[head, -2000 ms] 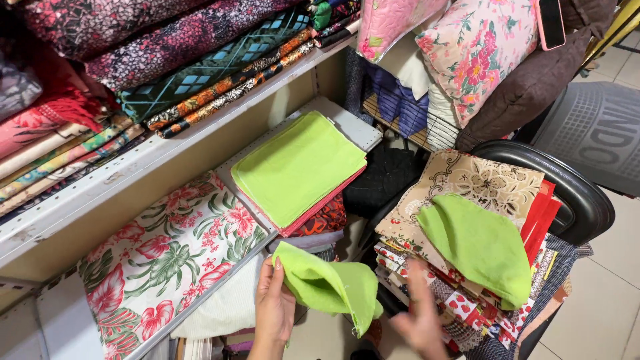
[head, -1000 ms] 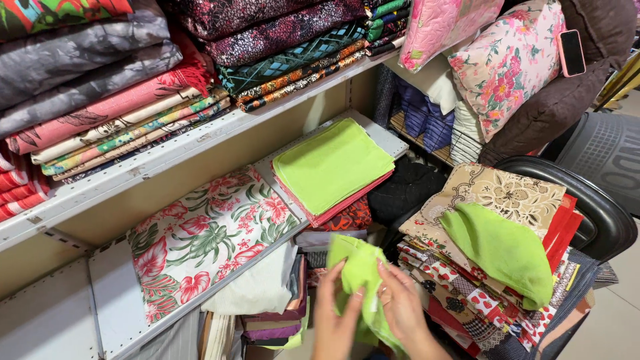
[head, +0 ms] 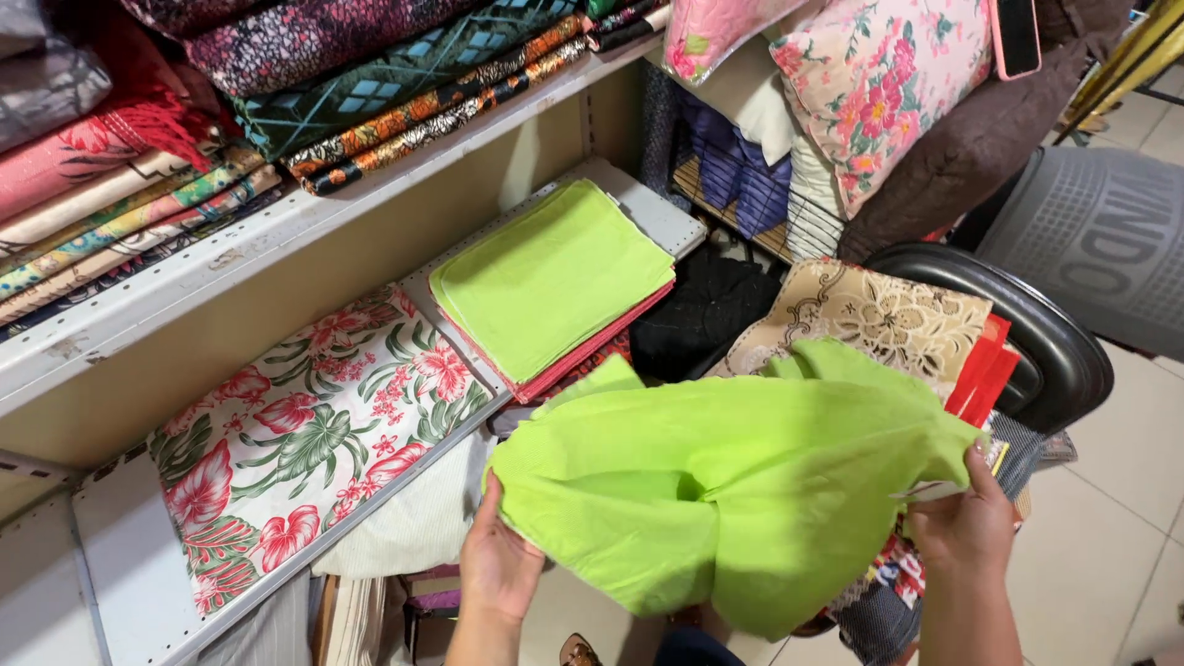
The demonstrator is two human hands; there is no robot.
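Observation:
A lime-green cloth (head: 740,481) is spread in the air between both hands and sags in the middle. My left hand (head: 504,555) grips its left edge, and my right hand (head: 967,518) holds its right end. Beyond it, a stack of folded lime-green cloths (head: 555,277) lies on the lower shelf with red cloth under it. To the left of that stack, a white fabric with red flowers and green leaves (head: 314,435) lies flat. Behind the held cloth, a beige floral-patterned cloth (head: 888,319) tops a pile on a black chair; the held cloth hides much of this pile.
Folded patterned fabrics (head: 370,83) fill the upper shelf, whose metal edge (head: 240,245) runs above the lower one. A floral cushion (head: 879,102), a phone (head: 1016,37) and a wire basket (head: 740,185) are at the back. A black chair back (head: 1064,351) and a grey bin (head: 1101,240) stand right.
The green cloth was bunched between close hands; now the hands are wide apart and it is opened out. It now covers the part of the chair pile where a green cloth lay.

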